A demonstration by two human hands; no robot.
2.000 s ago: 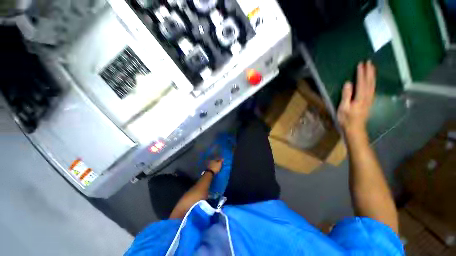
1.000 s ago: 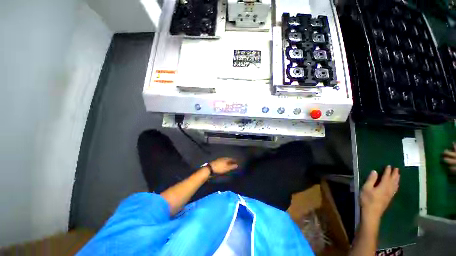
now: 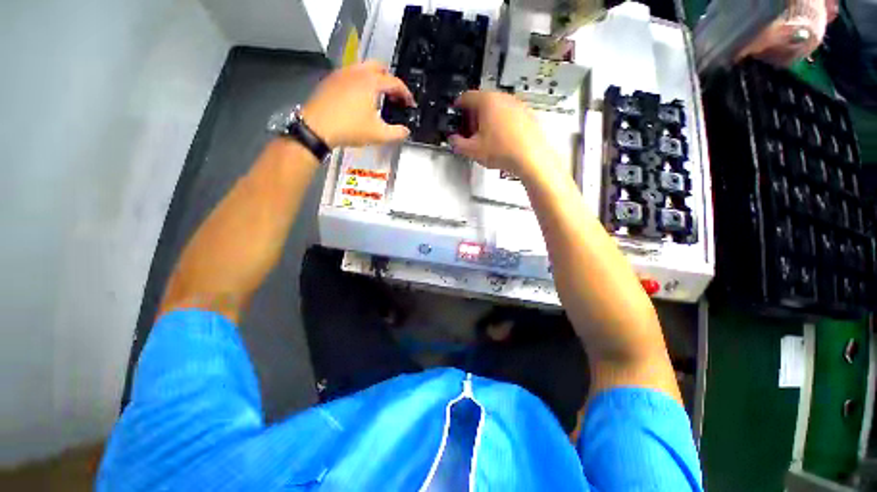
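Observation:
The left fixture [image 3: 439,60], a black block with nests, sits on the white machine bed. My left hand [image 3: 358,108] is at its near left corner, thumb and fingers around a small black housing [image 3: 397,110]. My right hand [image 3: 498,132] is at its near right corner, fingers on another small black housing, mostly hidden by them. Whether these parts are seated or lifted is hard to tell. The right fixture [image 3: 650,165] holds two rows of black parts with shiny centres.
The machine head [image 3: 544,72] stands between the fixtures. A red button [image 3: 650,286] is on the front edge. Black blister trays [image 3: 815,192] lie on the green bench to the right. Another person's hand [image 3: 790,34] is beside clear plastic at the top right. A white label [image 3: 791,361] lies below the trays.
Both my hands have moved up to the left fixture, the left from my lap and the right from the green bench. The view has shifted, and another person's hand now shows at the top right.

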